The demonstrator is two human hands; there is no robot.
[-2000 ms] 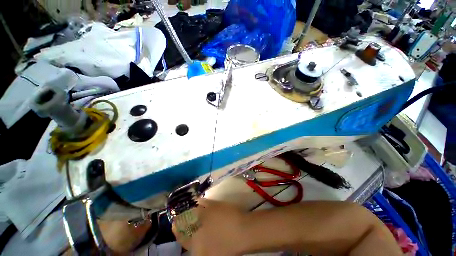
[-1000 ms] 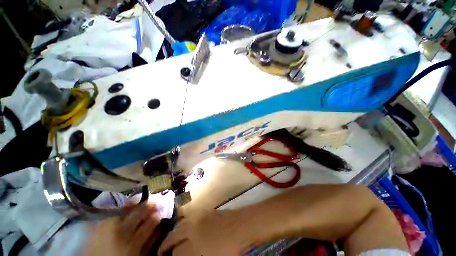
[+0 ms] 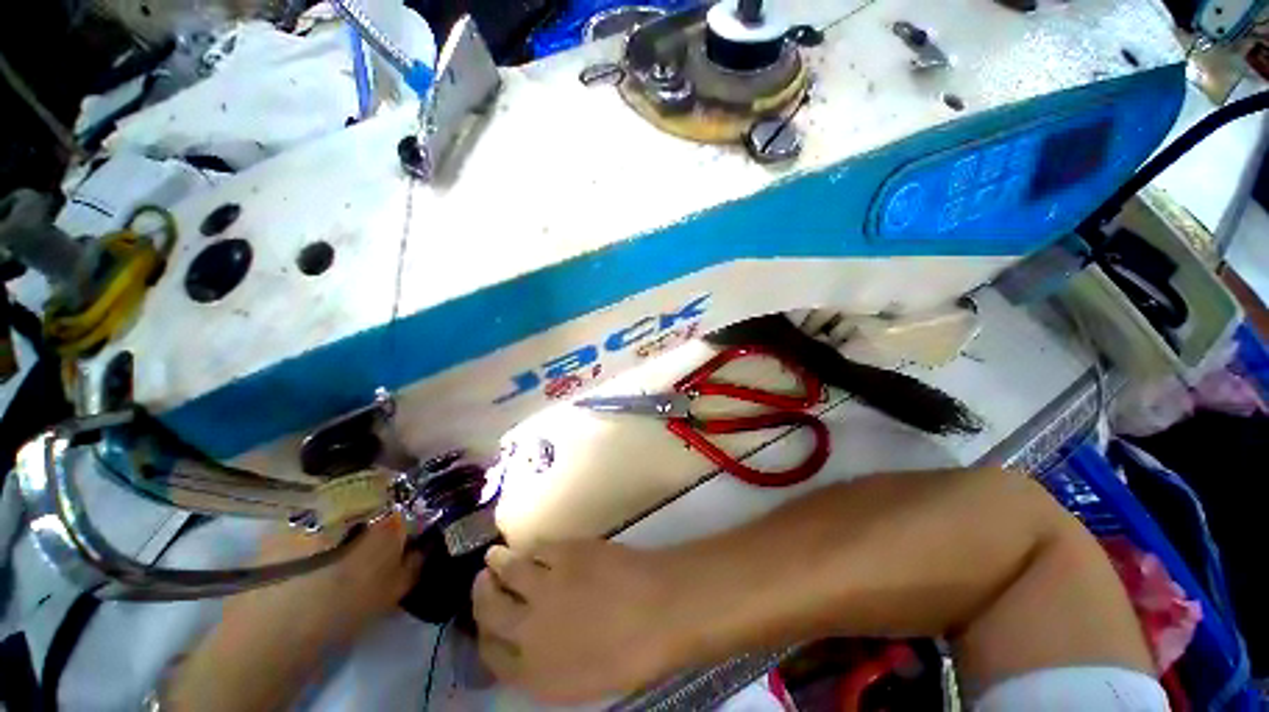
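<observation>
The white sewing machine (image 3: 557, 209) with a teal stripe and "JACK" lettering crosses the view. My right hand (image 3: 564, 612) is at the front of the machine bed, fingers curled at the edge of a black fabric piece (image 3: 443, 573) below the needle area. My left hand (image 3: 313, 591) is left of it, partly behind the curved metal guard (image 3: 84, 536), with its fingertips at the black fabric's left side. The needle and presser foot are hard to make out among the metal parts. Light fabric (image 3: 376, 670) lies below and between the hands.
Red-handled scissors (image 3: 752, 424) lie on the bed beside a dark brush-like bundle (image 3: 891, 390). Light garment pieces (image 3: 237, 98) are heaped behind left. A blue basket (image 3: 1113, 515) with pink and dark cloth is at the right. A grey tray (image 3: 1183, 264) sits behind it.
The view has shifted, so the machine sits further left and higher. The hands, blurred together at the needle area earlier, now show apart on either side of the black fabric.
</observation>
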